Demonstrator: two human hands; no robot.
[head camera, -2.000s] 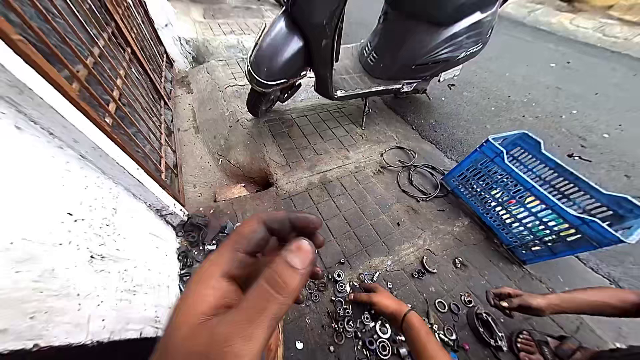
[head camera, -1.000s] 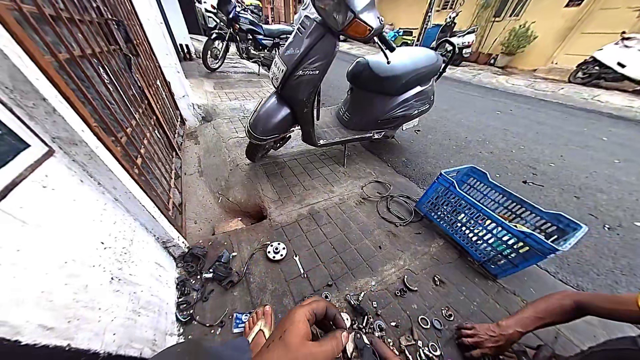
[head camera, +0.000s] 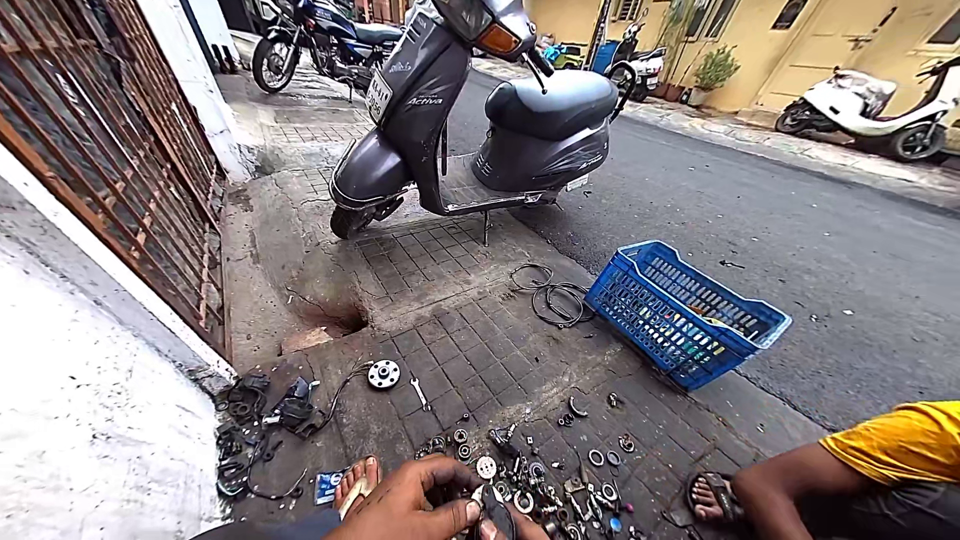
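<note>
Low in the head view, my left hand (head camera: 424, 502) has its thumb and fingers closed around a small dark part with a pale metal end (head camera: 495, 511). My right hand (head camera: 527, 527) meets it at the bottom edge, fingertips on the same part; most of that hand is out of frame. Around and beyond the hands lie loose metal parts: a perforated round disc (head camera: 486, 468), rings (head camera: 595, 457) and small fittings. Farther off are an open-ended spanner (head camera: 420, 394) and a round plate with holes (head camera: 383, 374), with a cable beside it.
A blue plastic crate (head camera: 675, 322) stands at the right, near coiled cables (head camera: 559, 300). A grey scooter (head camera: 465, 127) is parked ahead. Dark parts and wiring (head camera: 262, 420) lie by the left wall. A co-worker's arm (head camera: 780, 480) and sandalled foot (head camera: 712, 495) are at lower right.
My left hand has come down from its raised position and now meets my right hand at the dark part. The co-worker's hand has left the ground at the right. The view has tilted up.
</note>
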